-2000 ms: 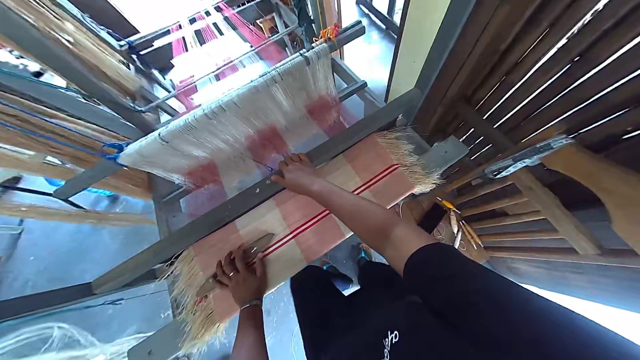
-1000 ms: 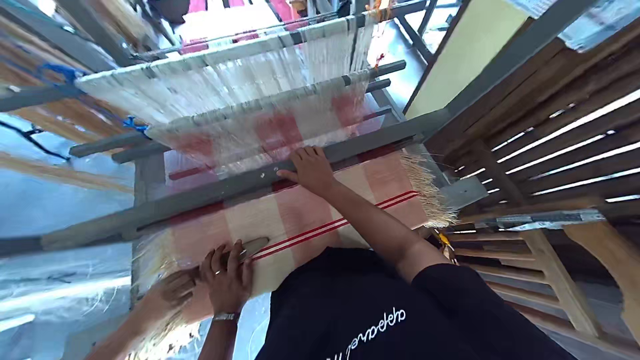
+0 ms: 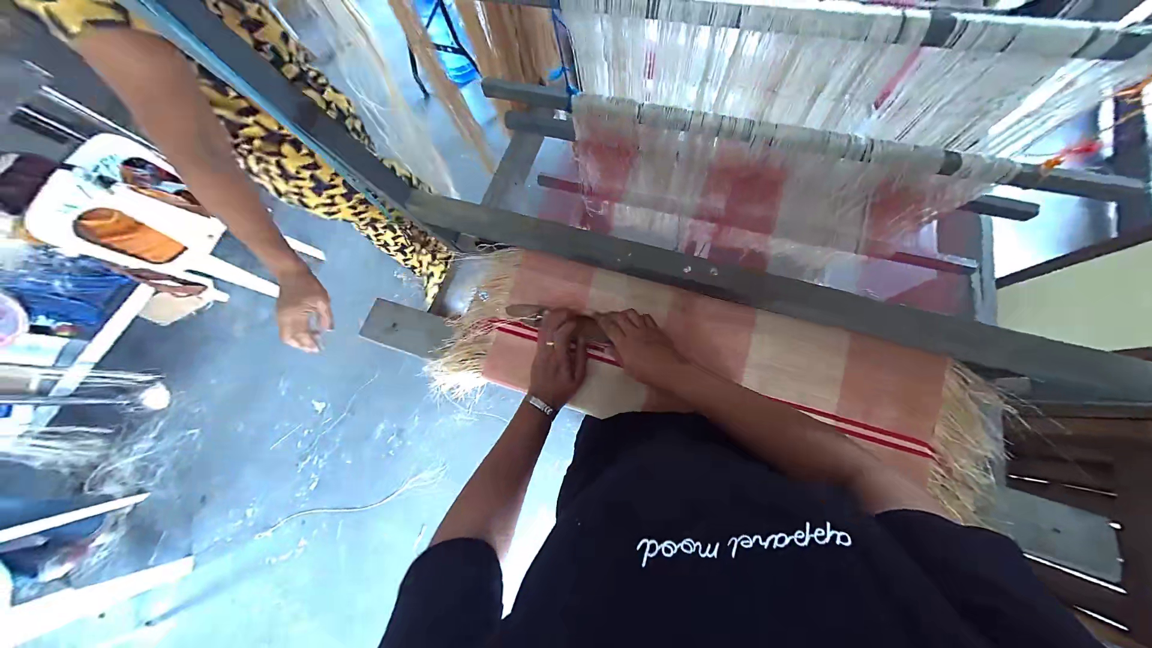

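A loom holds a pink and cream checked cloth point(image 3: 711, 337) with red stripes and fringed edges. My left hand point(image 3: 560, 355), with a ring and a wristband, grips a smooth wooden shuttle point(image 3: 525, 311) near the cloth's left edge. Right beside it, my right hand point(image 3: 641, 346) has its fingers over the shuttle's other end. The hands hide much of the shuttle. Behind them the grey breast beam point(image 3: 621, 254) crosses the cloth, and past it stand the heddles point(image 3: 765, 72) with pale warp threads.
Another person's hand point(image 3: 303, 310) hangs over the floor at left, beside patterned black and yellow fabric point(image 3: 306, 189) and the loom's side frame. A white plastic chair point(image 3: 126, 211) bearing things stands at far left. Grey boards point(image 3: 405, 328) jut out under the cloth.
My right hand has left the breast beam and come to the shuttle beside my left hand. The other person's hand, on the cloth's left edge a second ago, is now off it. The view has swung left.
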